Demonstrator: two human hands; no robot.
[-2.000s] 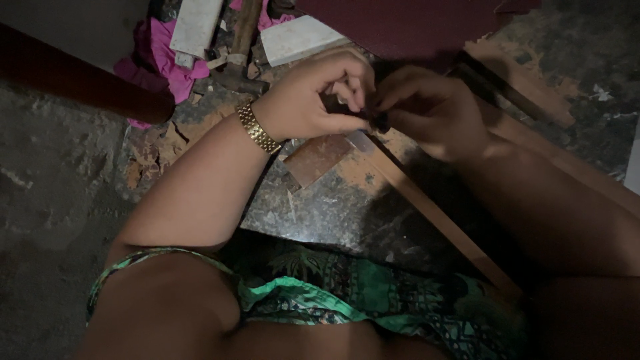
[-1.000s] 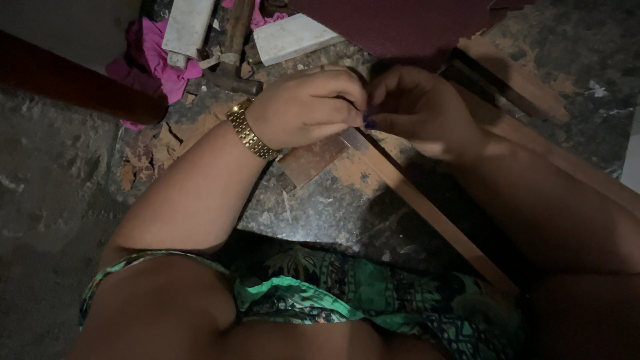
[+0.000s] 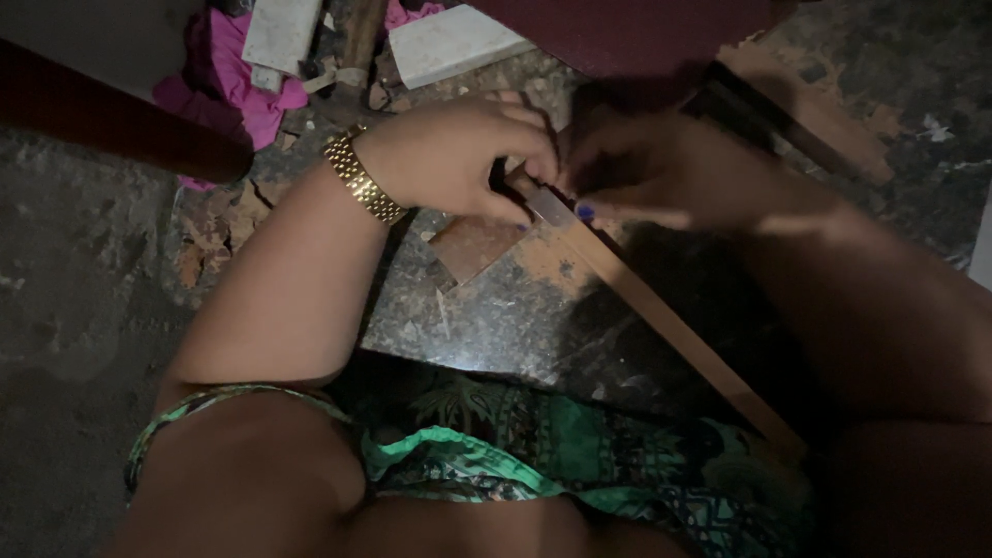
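Observation:
A long, flat tan strip (image 3: 666, 314), possibly leather, runs from between my hands down to the right, over the worktop's front edge. Near its upper end lies a pale, shiny piece (image 3: 552, 208). My left hand (image 3: 465, 155), with a gold-coloured bracelet watch (image 3: 363, 180) at the wrist, curls its fingers and thumb around the strip's end; what lies inside the grasp is partly hidden. My right hand (image 3: 651, 170) is in shadow on the other side, its fingers bent and blurred, one fingertip beside the strip's edge. Below my left thumb a flat brown rectangular piece (image 3: 477, 252) rests on the worktop.
Behind my hands are a hammer (image 3: 360, 46), white slabs (image 3: 453, 43), pink cloth or paper (image 3: 248, 85) and a dark red sheet (image 3: 643, 35). Dark bars (image 3: 775, 116) lie at the upper right. Brown scraps (image 3: 225, 225) and residue are scattered over the stone-like worktop (image 3: 480, 333).
My hands were close together around the strip's end. Now my left fingers and thumb are spread wider, and more of the strip's upper end shows between my hands.

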